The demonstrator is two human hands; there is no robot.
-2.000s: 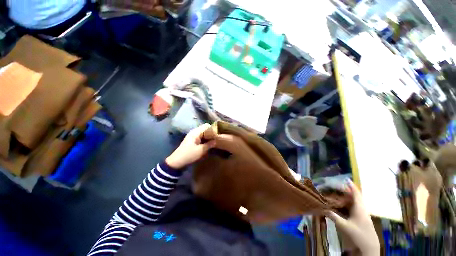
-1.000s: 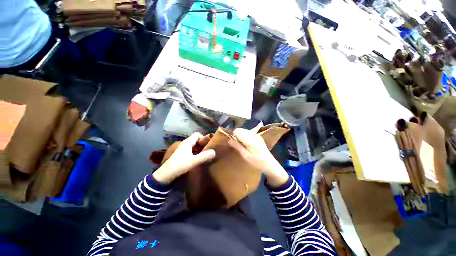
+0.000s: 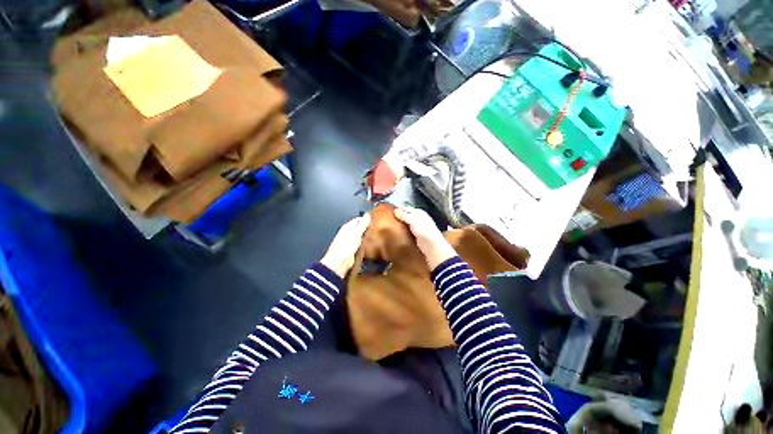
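Observation:
A floppy brown sewn piece [image 3: 398, 305] hangs over my lap, in front of the dark apron. My left hand [image 3: 348, 243] holds its upper left edge. My right hand [image 3: 422, 234] holds its upper edge close beside. The brown between the hands is bunched up. A small black label [image 3: 375, 267] shows on the piece just below my left hand. Another brown part [image 3: 487, 250] spreads to the right, against the front edge of the small white table [image 3: 500, 208]. My fingertips are partly hidden in the folds.
A stack of brown panels [image 3: 212, 110] with a pale orange sheet [image 3: 161, 75] stands at the upper left. A blue bin [image 3: 76, 339] is at the lower left. A green control box [image 3: 551, 114], a wrapped tool with a reddish end [image 3: 383, 179], a waste bucket [image 3: 585, 288] and a yellow-edged bench [image 3: 691, 322] also show.
The view has swung left, bringing the blue bin in. Both hands remain on the brown piece, which has been turned and opened out, so the black label now shows and part of it reaches right.

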